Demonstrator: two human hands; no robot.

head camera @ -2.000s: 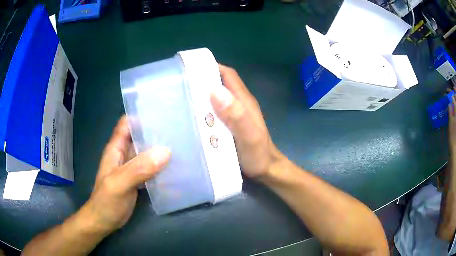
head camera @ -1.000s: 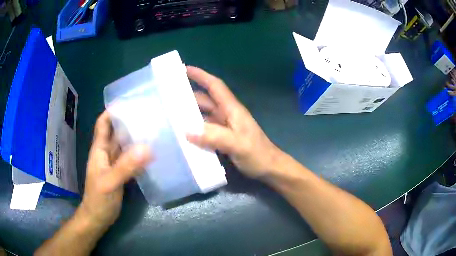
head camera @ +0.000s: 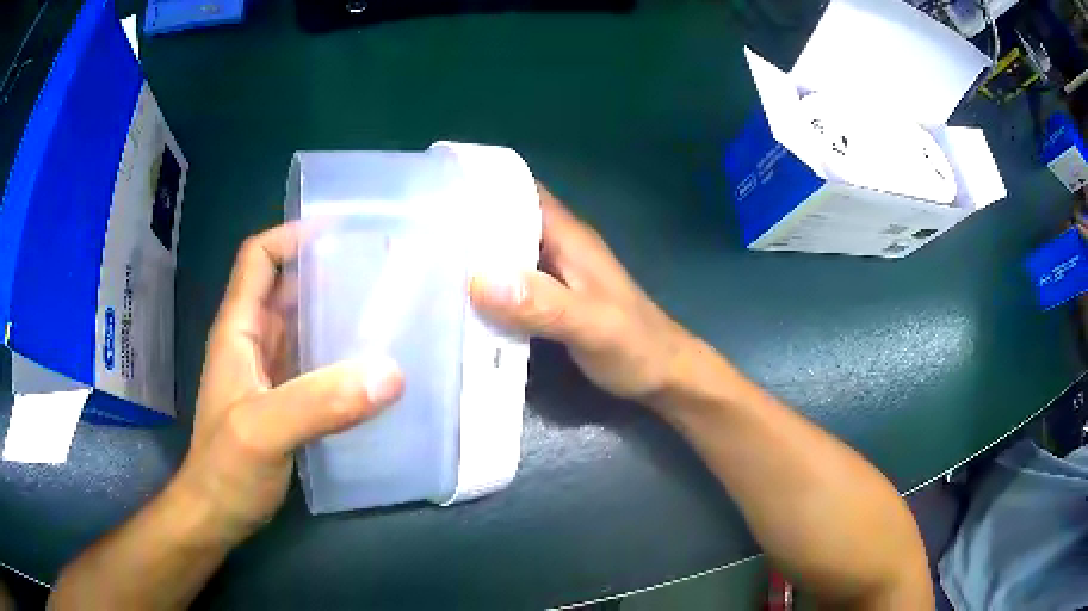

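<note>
A frosted translucent tub [head camera: 370, 275] with a white cover [head camera: 492, 406] joined on its right side is held on its side above the dark green bench. My left hand [head camera: 269, 382] grips the tub from the left, thumb on its near face, other fingers partly behind it. My right hand [head camera: 585, 304] grips the white cover from the right, thumb on its side; its other fingers are mostly hidden. A small dark mark shows on the cover below the right thumb. The tub's inside is not clearly visible.
An open blue and white carton [head camera: 137, 275] stands at the left. A second open carton [head camera: 787, 191] at the right holds a white unit [head camera: 889, 155]. A blue bin [head camera: 195, 12] and a black device [head camera: 465, 10] are at the top edge. A person's light blue garment [head camera: 1014, 531] shows lower right.
The view has shifted. My hands have turned the unit more upright in view and moved it slightly right. The two oval marks seen on the cover earlier no longer show clearly.
</note>
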